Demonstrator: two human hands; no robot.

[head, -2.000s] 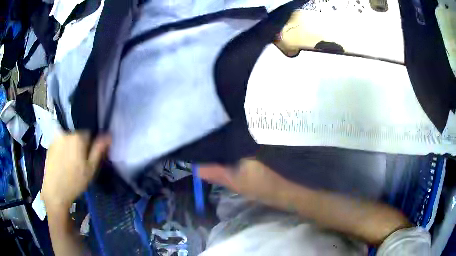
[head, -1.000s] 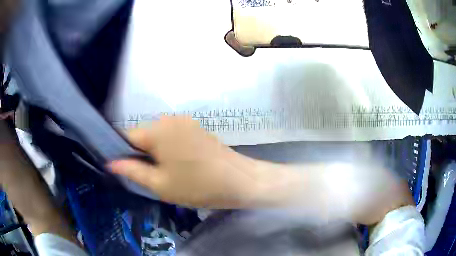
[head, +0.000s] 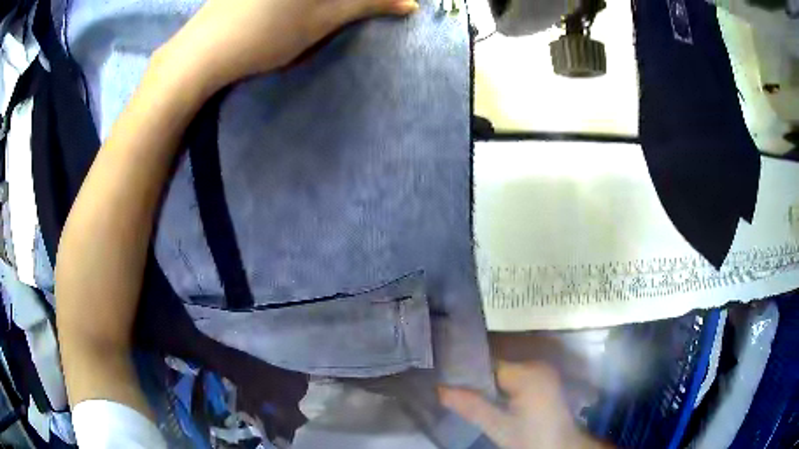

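Note:
A grey-blue fabric panel [head: 350, 167] lies over the left of the white table, its straight right edge running down past the table's front edge. It has a dark strip [head: 217, 210] and a stitched grey-blue band [head: 324, 338] near its bottom. My left hand [head: 342, 10] rests on the panel at the top edge of the picture, partly cut off; one fingertip shows and its grip is hidden. My right hand [head: 526, 403], slightly blurred, holds the panel's lower right edge between thumb and fingers below the table edge.
A ridged knob [head: 578, 56] and metal machine parts hang at the top. A dark pointed piece [head: 701, 149] lies to the right. The white table [head: 561, 219] has a printed scale along its front. A blue basket [head: 701, 377] stands below; heaped cloth lies left.
The grey-blue panel has swung from the left onto the table and lies flatter. My left arm has moved up across it. My right hand has moved right and down with the panel's edge.

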